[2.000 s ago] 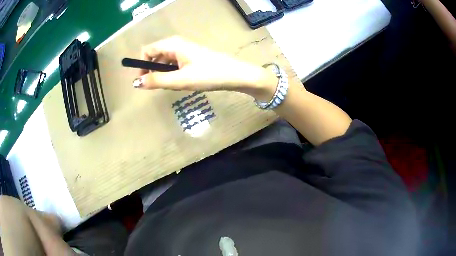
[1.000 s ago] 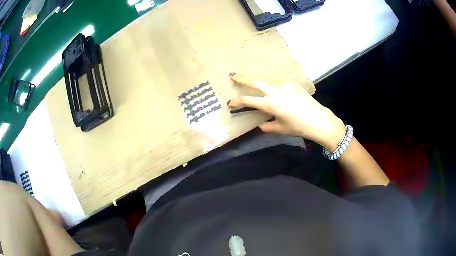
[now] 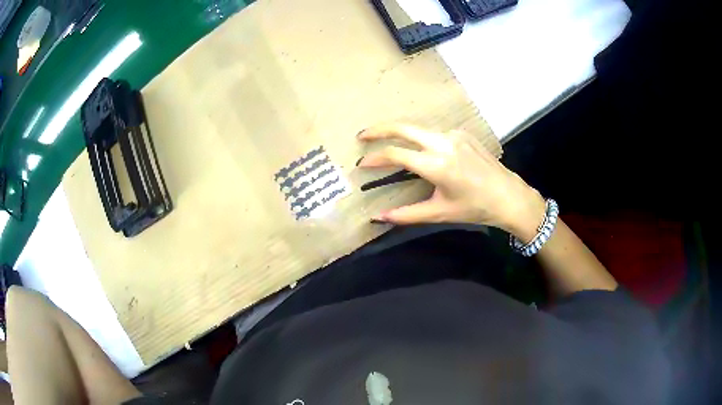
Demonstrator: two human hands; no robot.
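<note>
My right hand (image 3: 443, 178) is at the right of the brown cardboard (image 3: 222, 253), thumb and fingers spread. The black tweezers (image 3: 388, 180) lie between fingers and thumb, partly under the hand; whether it grips them is hidden. Left of the hand, rows of dark notched strips (image 3: 310, 183) lie on a shiny clear or white sheet. Overlapped black phone frames (image 3: 127, 158) lie at the cardboard's left, angled. My left hand is not in view.
More black frames (image 3: 431, 35) lie at the top, overlapping cardboard and white sheeting (image 3: 522, 63). The green bench top (image 3: 79, 87) curves along the upper left. Another person's bent arm (image 3: 59, 348) is at the lower left. My dark-clothed torso is at the bottom.
My right hand moved right and toward me with the tweezers, uncovering the strips. Since one second ago, the thumb has spread away from the fingers. The camera view shifted slightly.
</note>
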